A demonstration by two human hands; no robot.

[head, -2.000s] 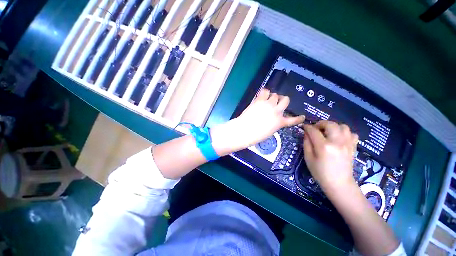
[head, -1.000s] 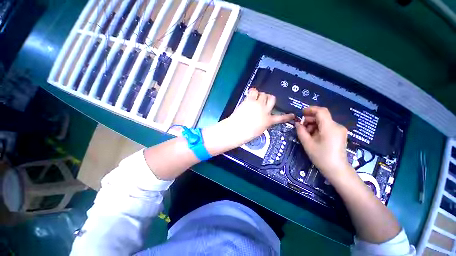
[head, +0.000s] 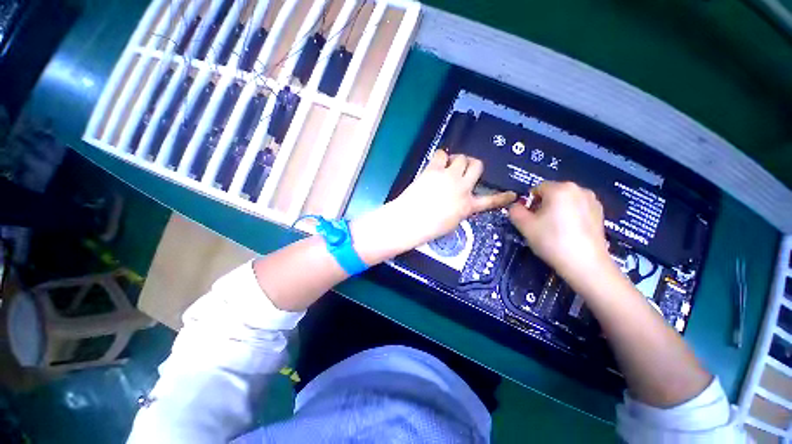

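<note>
An open laptop base lies on the bench with its insides showing. A black battery pack with white print fills its far side. My left hand, with a blue wrist strap, rests over the battery's left part, index finger pointing to the battery's near edge. My right hand pinches a small reddish-white battery connector at that edge, beside the left fingertip. The fingers partly hide the connector. The left fan shows below my left hand.
A white divided tray holding black parts with thin wires stands left of the laptop. Tweezers lie to the right, near another tray. A pale rail runs behind. A stool and cardboard are at lower left.
The view has shifted slightly. Both hands stay at the battery's near edge. The right hand has turned and its fingers have closed in around the connector, covering more of it.
</note>
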